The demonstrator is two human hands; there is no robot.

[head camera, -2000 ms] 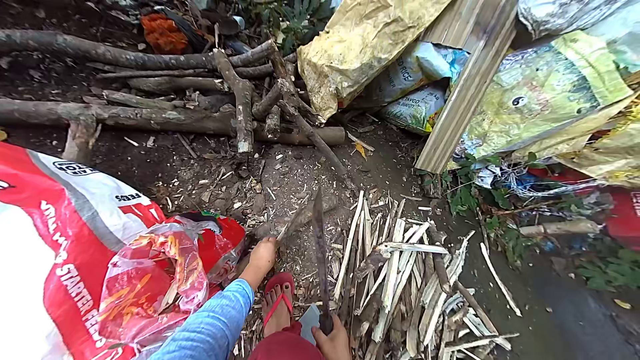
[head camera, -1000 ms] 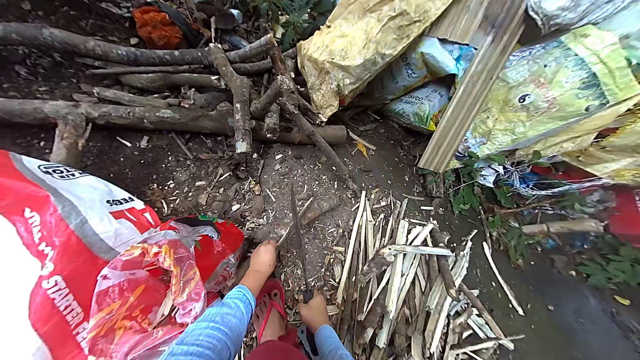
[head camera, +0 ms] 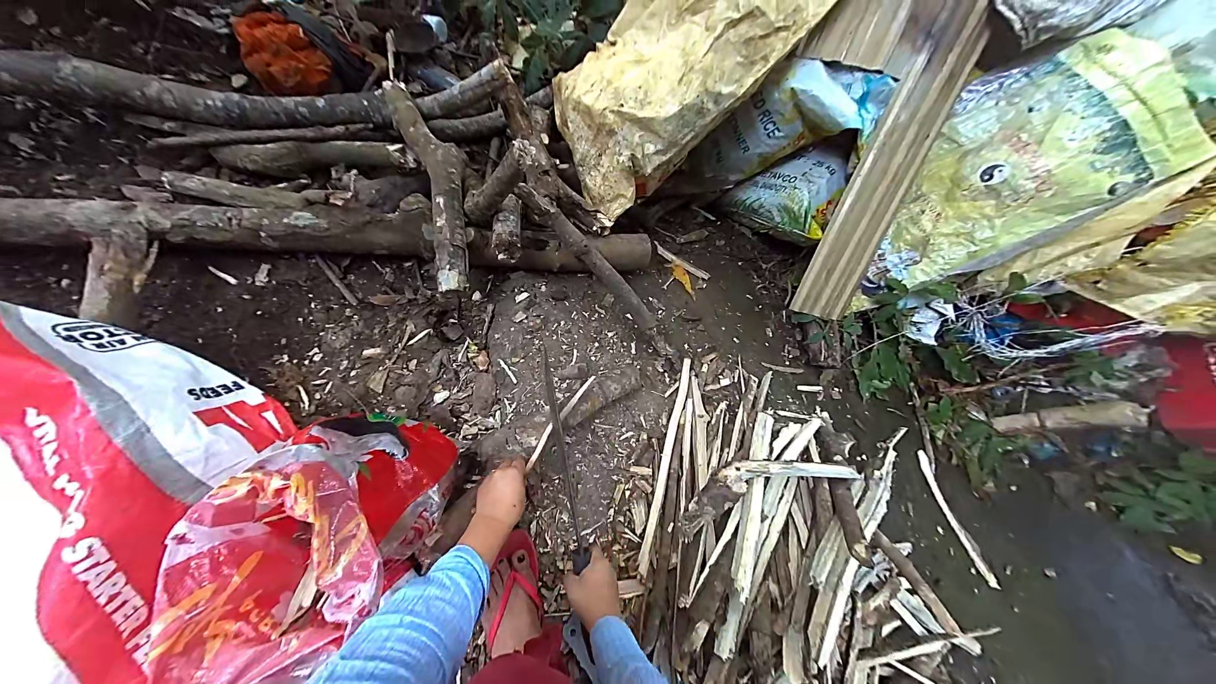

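My left hand (head camera: 501, 494) grips the lower end of a thin split wood stick (head camera: 560, 422), which slants up to the right. In my right hand (head camera: 595, 587) is the dark handle of a long-bladed knife (head camera: 560, 442); its blade points away from me and crosses the stick in view. Whether blade and stick touch, I cannot tell. Beneath them a short log (head camera: 594, 401) lies on the dirt. Just right of my right hand spreads a heap of split wood sticks (head camera: 760, 518).
A red and white feed sack (head camera: 114, 427) and a clear red plastic bag (head camera: 275, 551) lie at left. Branches rest over a long log (head camera: 313, 228) ahead. Yellowish sacks (head camera: 684, 85) and a wooden plank (head camera: 893, 161) stand at upper right. My sandaled foot (head camera: 516, 594) is close below.
The knife blade was upright and apart from the wood two seconds ago; it now tilts left, across the stick. My right hand has moved slightly left from its place two seconds ago.
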